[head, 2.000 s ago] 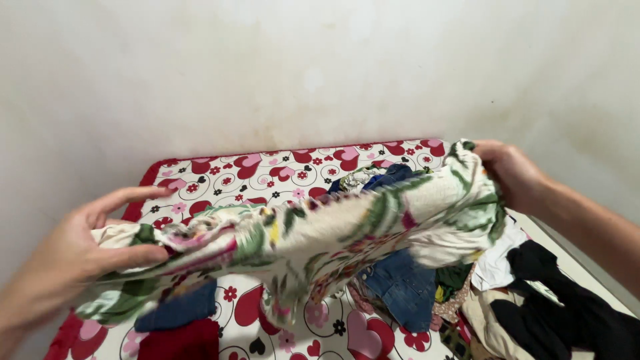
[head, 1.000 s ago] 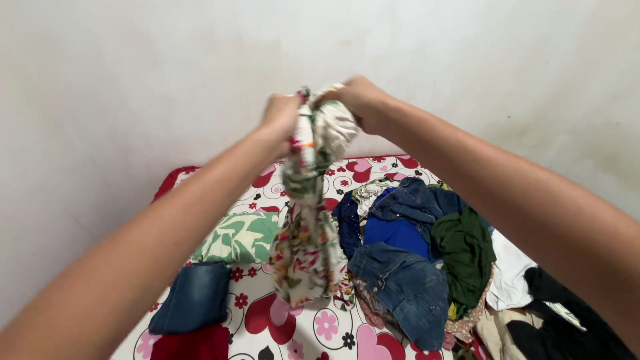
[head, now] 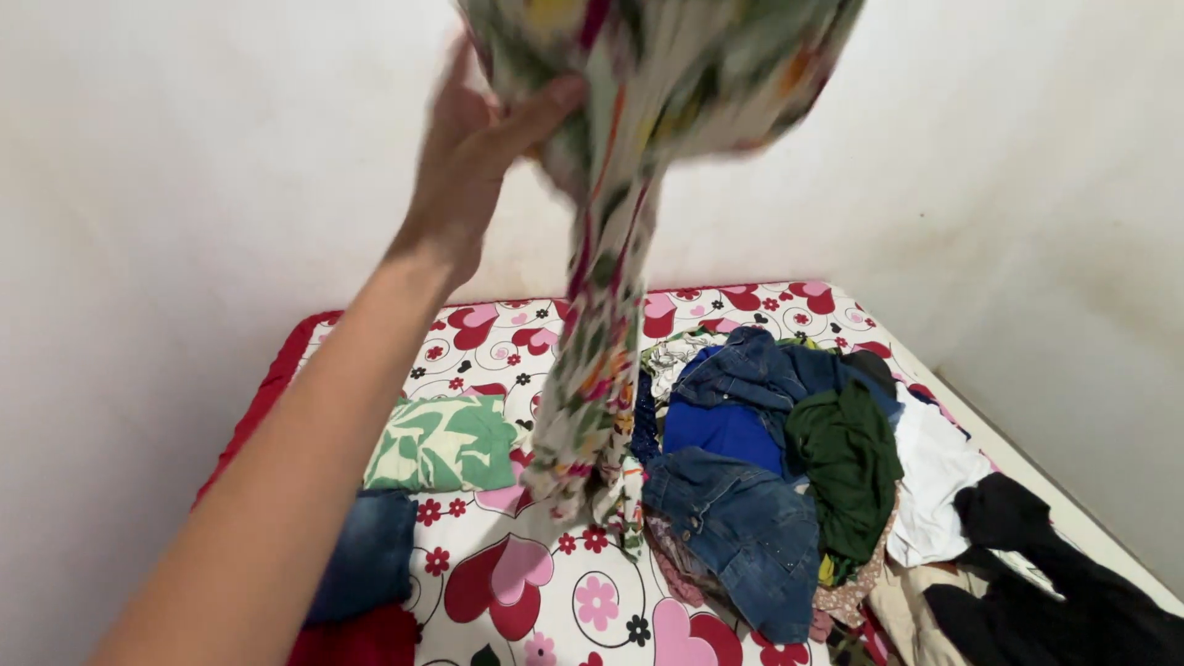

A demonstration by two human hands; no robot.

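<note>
A floral cloth garment, cream with green, orange and magenta print, hangs high in front of me and runs off the top edge. My left hand is raised at upper centre-left, its thumb and fingers closed on the garment's left side. The garment's narrow lower part dangles over the bed, its frilled end near the heap of clothes. My right hand is not visible; the cloth or the top edge hides it.
On the heart-print bedsheet lie a folded green-and-cream cloth, folded denim and red cloth. A heap of denim, blue and dark green clothes is right, beside white and black garments. A pale wall stands behind.
The garment was stretched sideways between both hands, then gathered with the hands close together. Now it hangs higher and spreads at the top, and the right hand and arm have gone from view.
</note>
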